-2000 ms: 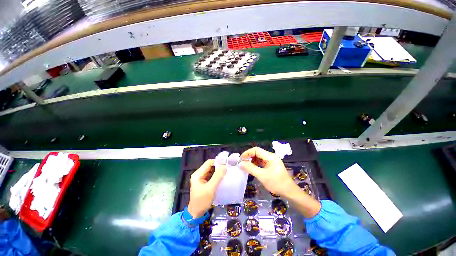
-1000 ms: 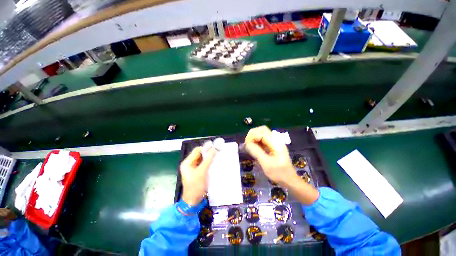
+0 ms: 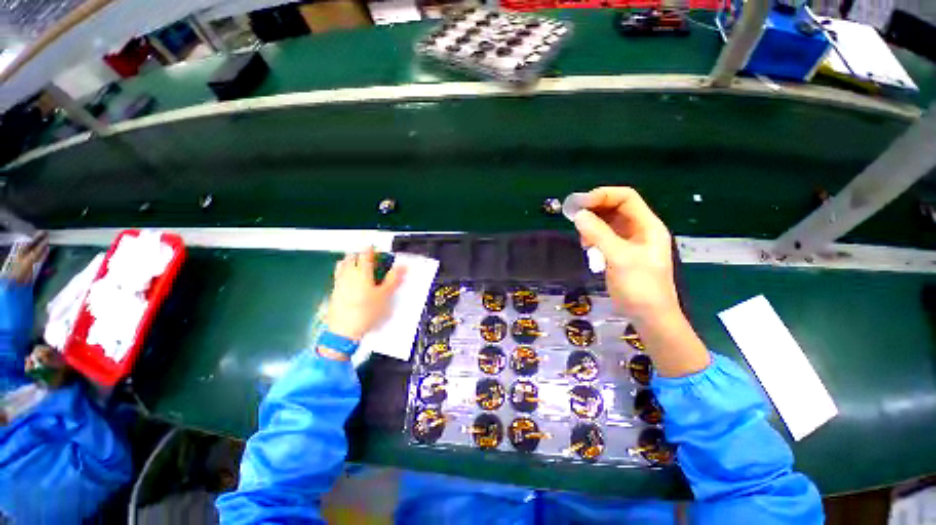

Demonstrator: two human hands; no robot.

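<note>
My right hand (image 3: 638,246) holds a round white sticker (image 3: 577,206) between thumb and fingertips, raised above the tray's upper right part. A small white piece (image 3: 595,258) shows beside the palm. My left hand (image 3: 359,295) rests on a white sticker sheet (image 3: 408,308) at the tray's left edge; whether its fingers grip the sheet is unclear. The clear blister tray (image 3: 552,361) holds rows of round dark modules (image 3: 524,359) with gold-orange tails. It lies on the black carrier tray (image 3: 493,252). My right hand and forearm hide the tray's upper right part.
A white strip (image 3: 780,366) lies on the bench at right. A red bin (image 3: 164,292) with white pieces stands at left, near another person's hand and blue sleeve. Beyond the tray, the green conveyor (image 3: 308,154) carries scattered modules. Another filled blister tray (image 3: 495,43) lies behind it.
My left hand and the sheet have moved down and left, onto the tray's left edge. My right hand has moved away to the right, now with a round sticker clearly visible at its fingertips. The view has tilted down.
</note>
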